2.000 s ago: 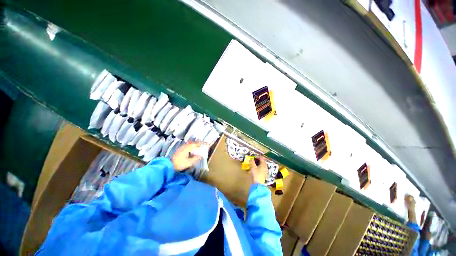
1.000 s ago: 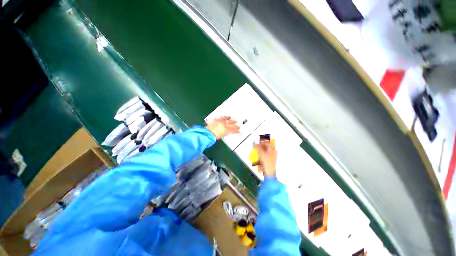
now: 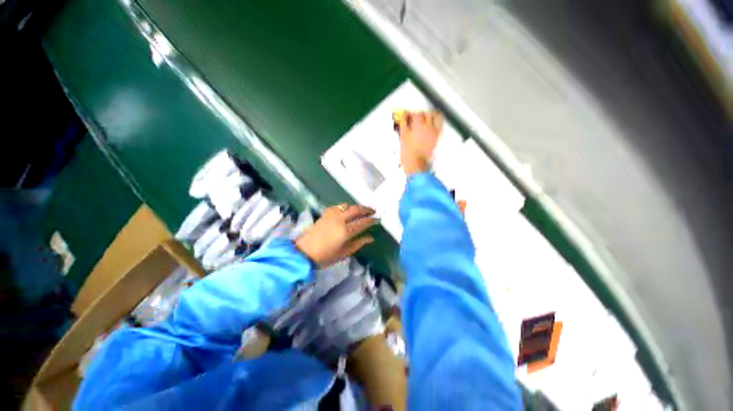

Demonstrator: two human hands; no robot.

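Note:
An open white retail box base (image 3: 341,163) lies on the green belt in front of me. A white-grey pouch (image 3: 367,170) lies in it. My right hand (image 3: 420,138) reaches over the far end of the box and holds a yellow charger plug (image 3: 399,118) at its fingertips. My left hand (image 3: 336,233) is at the near edge of the box, fingers spread, with nothing seen in it. White pouches (image 3: 233,210) lie in rows left of my left hand. My right sleeve hides part of the boxes.
More white boxes run down the belt to the lower right, one with a printed black-and-orange picture (image 3: 537,340). A brown pouch carton (image 3: 112,323) stands at lower left. More grey pouches (image 3: 337,309) lie below my left hand. The belt has a metal edge (image 3: 482,152).
My right hand has moved with the plug to the far end of the box. My left hand has drawn back to the near edge. A pouch now shows in the box. The view has shifted.

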